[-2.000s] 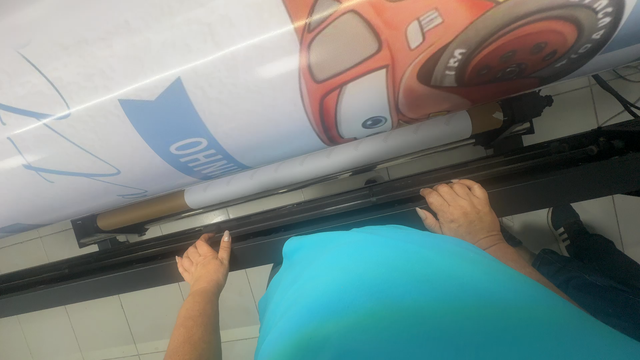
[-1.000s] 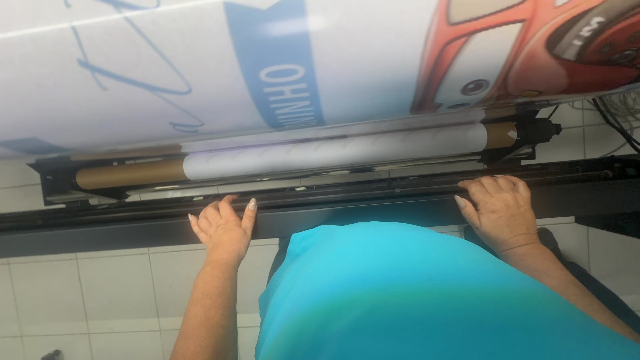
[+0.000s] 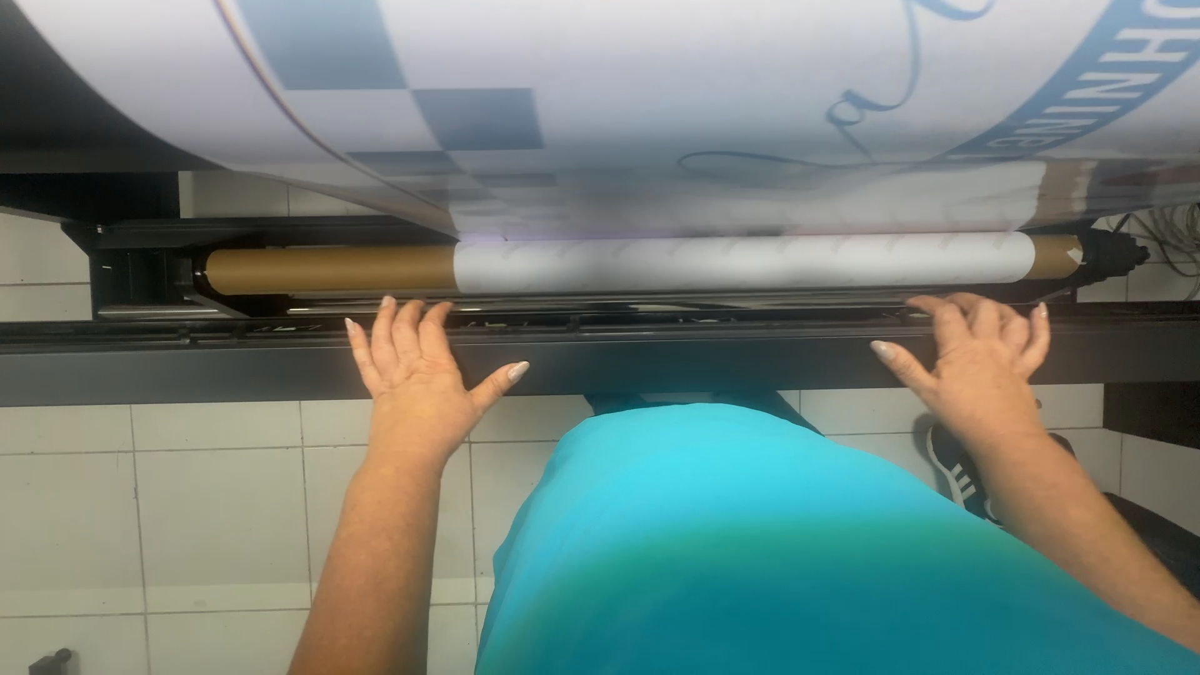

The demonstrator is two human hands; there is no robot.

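Observation:
My left hand (image 3: 417,375) rests palm down on the black front rail (image 3: 656,361) of a large-format printer, its fingers spread and fingertips over the rail's back edge. Farther right along the same rail lies my right hand (image 3: 980,361), thumb apart from the fingers. Neither hand holds anything. Just behind them, a cardboard core (image 3: 328,270) with white printed media (image 3: 741,262) wound on it lies level across the machine. Above the roll hangs a wide printed sheet (image 3: 619,112) with checkered squares, blue script and a lettered blue ribbon.
At the core's right end is a black roll holder (image 3: 1111,255), with cables (image 3: 1167,234) beyond it. A black bracket (image 3: 141,267) stands at the left end. Below are floor tiles (image 3: 220,525) and, at lower right, a dark shoe with light stripes (image 3: 956,469).
The view has shifted toward the left part of the printed sheet. My left hand's fingers and thumb are spread wider than before. Both hands remain at the front rail.

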